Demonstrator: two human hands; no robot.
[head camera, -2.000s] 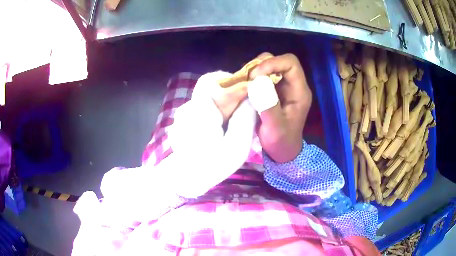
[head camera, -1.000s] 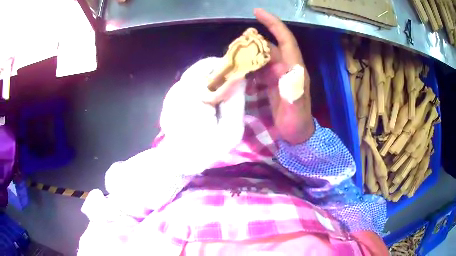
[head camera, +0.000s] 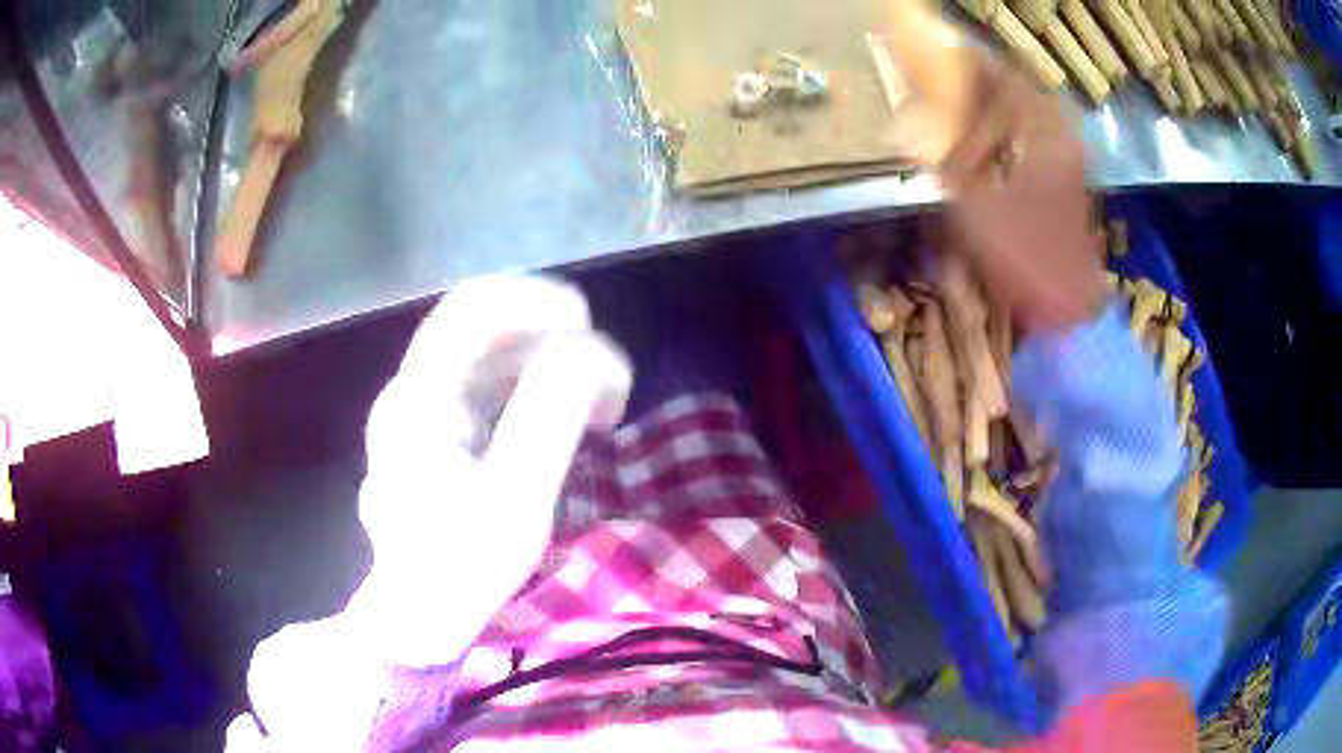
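My left hand (head camera: 486, 419), in an overexposed white glove, is over my lap just below the table edge. Its fingers are loosely curled with a gap inside, and no leg piece shows in it. My right hand (head camera: 1027, 191) is bare and strongly blurred, at the table edge beside the cardboard pad (head camera: 765, 140). A tan blur at its fingers cannot be told as fingers or a held piece. Small pale caps or pots (head camera: 777, 84) sit on the cardboard. Loose tan legs (head camera: 1133, 44) lie in a row beyond the hand.
A blue crate (head camera: 898, 486) heaped with tan legs (head camera: 949, 368) is below my right forearm. A single leg (head camera: 272, 140) lies at the left of the metal table (head camera: 486, 147). Another blue crate (head camera: 1303, 662) with small tan pieces is at the lower right.
The view has shifted towards the table. The foot-ended leg in my left glove is no longer seen there. My right hand has moved away from the left, out to the table's right side.
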